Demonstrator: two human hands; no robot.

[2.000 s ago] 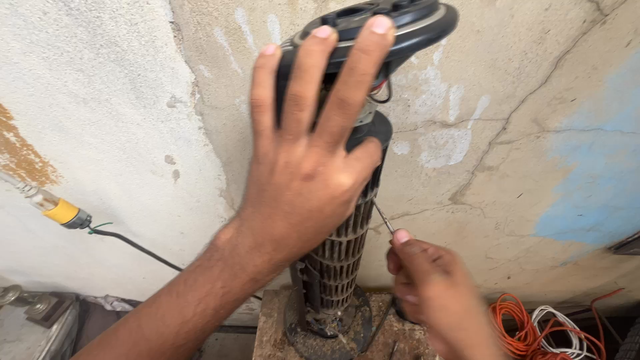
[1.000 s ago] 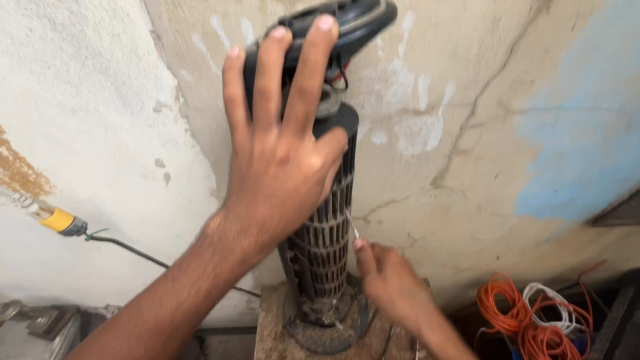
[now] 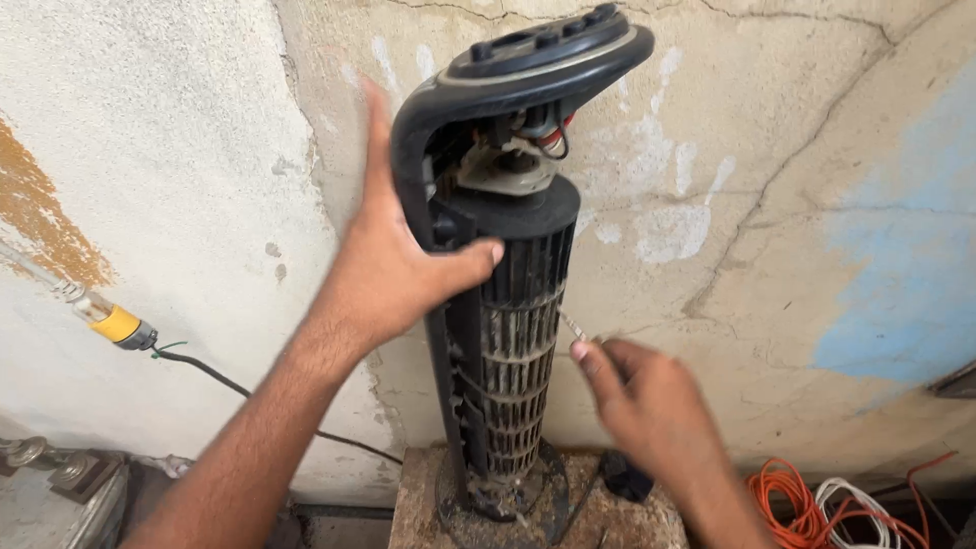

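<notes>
An opened tower fan stands upright, its black plastic top housing over a dusty cylindrical blower wheel. Red and dark wires show under the housing, above a pale motor or bearing bracket. My left hand grips the upper column from the left, thumb on the wheel's top section and fingers behind the housing. In my right hand is a thin, light-coloured rod-like tool, its tip at the wheel's right side. Its exact kind cannot be told.
The dusty round base rests on a worn wooden block or stool. Orange cable coils and a white cable coil lie at lower right. A black cord with a yellow connector hangs at left. The cracked wall stands behind.
My left hand has come down from the top of the housing to its left side, with the thumb now on the wheel. My right hand still holds the thin tool by the wheel.
</notes>
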